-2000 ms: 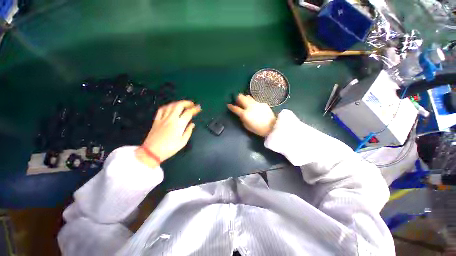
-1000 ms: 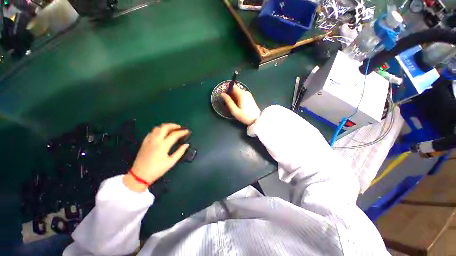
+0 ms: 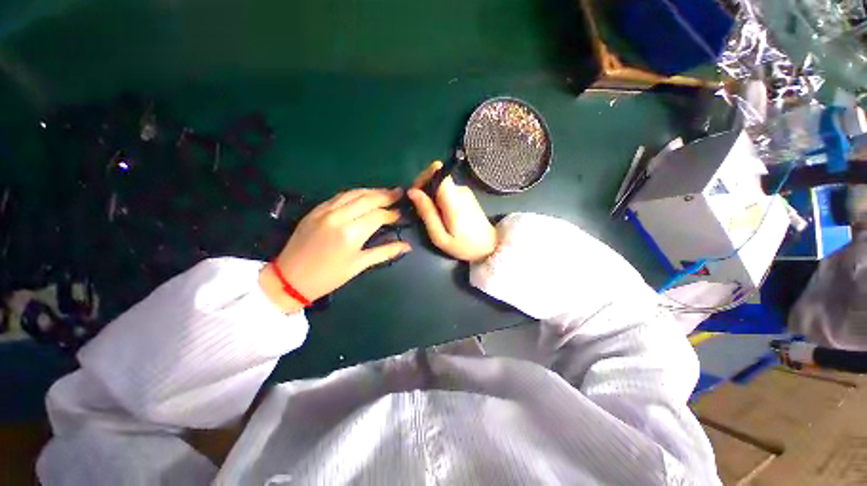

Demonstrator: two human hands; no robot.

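My left hand, with a red band at the wrist, lies on the green bench with its fingers curved round a small black plastic housing, mostly hidden by the fingers. My right hand holds a short black pen-like tool, its lower end close to the left fingertips and the housing. The round dish with tiny silvery-coppery parts lies just beyond my right hand. A loose heap of black housings spreads over the left of the bench.
A pale strip with housings lies at the far left. A white box unit with a blue tube stands at the right, thin metal tools beside it. A blue bin sits on a wood-edged board. Brown cartons are at lower right.
My right hand has moved from over the dish to beside my left hand, with the black tool. The left fingers remain at the housing. The camera view has also shifted.
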